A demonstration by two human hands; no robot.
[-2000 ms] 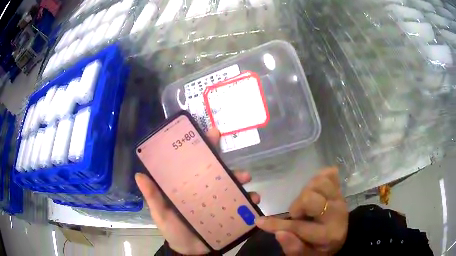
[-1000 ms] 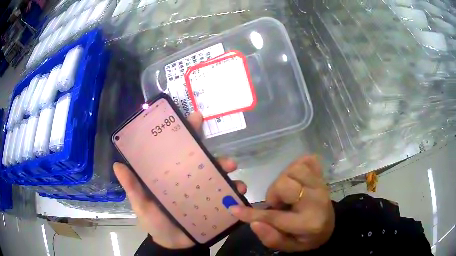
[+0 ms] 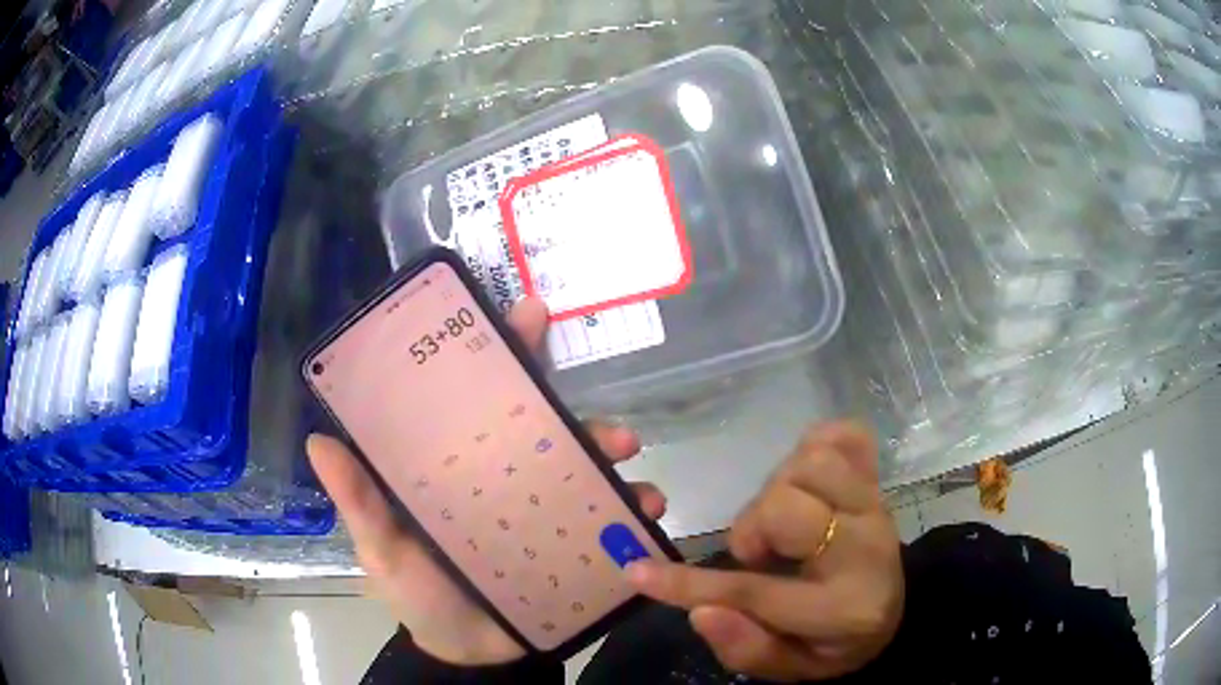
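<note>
A smartphone point(image 3: 469, 442) shows a pale pink calculator screen reading 53+80, with a smaller result below. My left hand point(image 3: 409, 569) holds it from beneath, thumb along the left edge and fingertips past the right edge. My right hand point(image 3: 790, 575), with a ring, has its index fingertip at the blue key near the phone's lower right; it holds nothing and the other fingers are curled. A clear plastic box point(image 3: 757, 254) lies behind the phone. It carries a red-bordered label point(image 3: 603, 234) over a printed label sheet point(image 3: 569, 141), partly covered by the phone and fingers.
A blue plastic tray point(image 3: 228, 321) at the left holds rows of white cylinders point(image 3: 158, 321). Stacked clear blister trays point(image 3: 937, 241) with white pieces stand at the right and back. The white table's front edge point(image 3: 696, 502) curves above a tiled floor.
The view has shifted, so phone, box and blue tray sit further left and slightly higher than two seconds ago. The right index fingertip remains around the blue key; the display still reads 53+80.
</note>
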